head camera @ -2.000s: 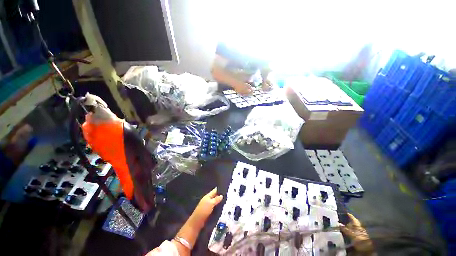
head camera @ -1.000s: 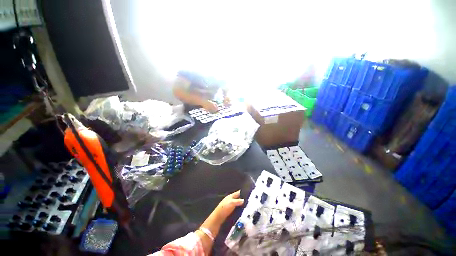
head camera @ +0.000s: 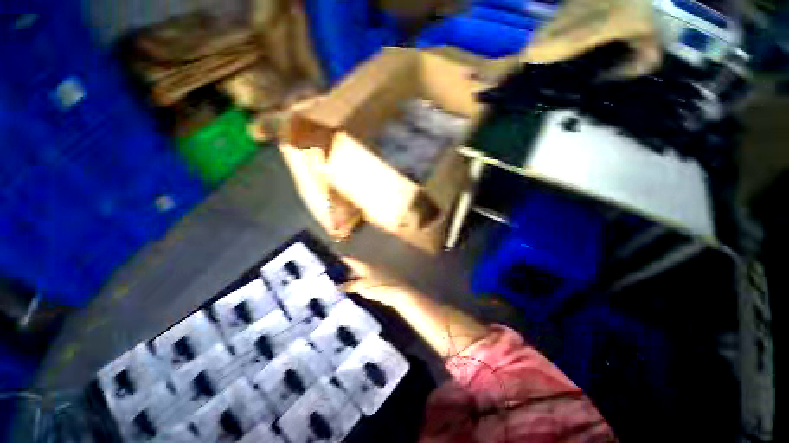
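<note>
A dark assembly tray (head camera: 304, 246) bears close rows of white plates (head camera: 234, 350) with dark centre parts. It is tilted at the lower left of the view. My right hand (head camera: 372, 281) grips the tray's edge near its upper right corner; a red sleeve covers the forearm. The fingers are blurred and partly hidden at the edge. My left hand cannot be made out; the tray's lower left end is blurred and runs out of the picture.
Ahead stands an open cardboard box (head camera: 372, 182) holding clear plastic. At right is a bench with a white board (head camera: 619, 169), a heap of black parts (head camera: 597, 91) and a blue crate (head camera: 545, 251) below. Blue crates (head camera: 78, 147) and a green crate (head camera: 221, 145) stand left.
The view has swung right, away from the black table, the bags and the hanging orange tool. The tray has moved along with me. My right hand and sleeve now show clearly; my left has left view.
</note>
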